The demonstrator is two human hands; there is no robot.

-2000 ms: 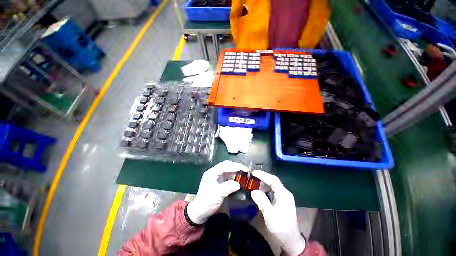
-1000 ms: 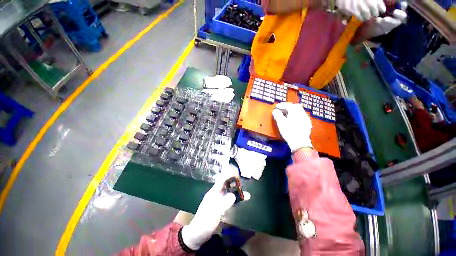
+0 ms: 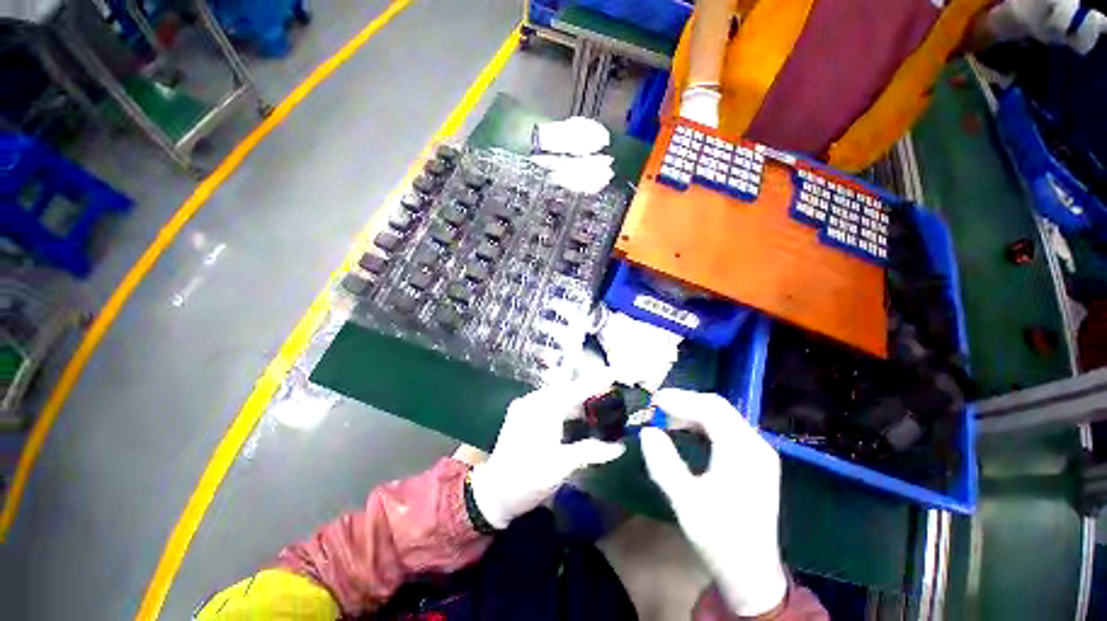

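My left hand point(image 3: 546, 449), in a white glove, holds a small dark coil unit point(image 3: 601, 416) above the near edge of the bench. My right hand point(image 3: 725, 467), also gloved, pinches a small blue-and-white piece point(image 3: 656, 419) between thumb and index finger, close to the unit's right side. Whether the two touch I cannot tell. The orange board point(image 3: 753, 261) bears two groups of similar blue-and-white pieces point(image 3: 716, 160) at its far side.
A clear tray point(image 3: 486, 261) of dark parts lies left on the green bench point(image 3: 413, 388). White gloves point(image 3: 573, 154) lie beyond it. Under the board are a small blue bin point(image 3: 668, 311) and a large blue bin point(image 3: 862, 483) of black parts. A person in orange and maroon stands opposite.
My right hand has come back from the orange board to the coil unit, with a small blue-and-white piece. The view has shifted, and the other person's arm now reaches down behind the board.
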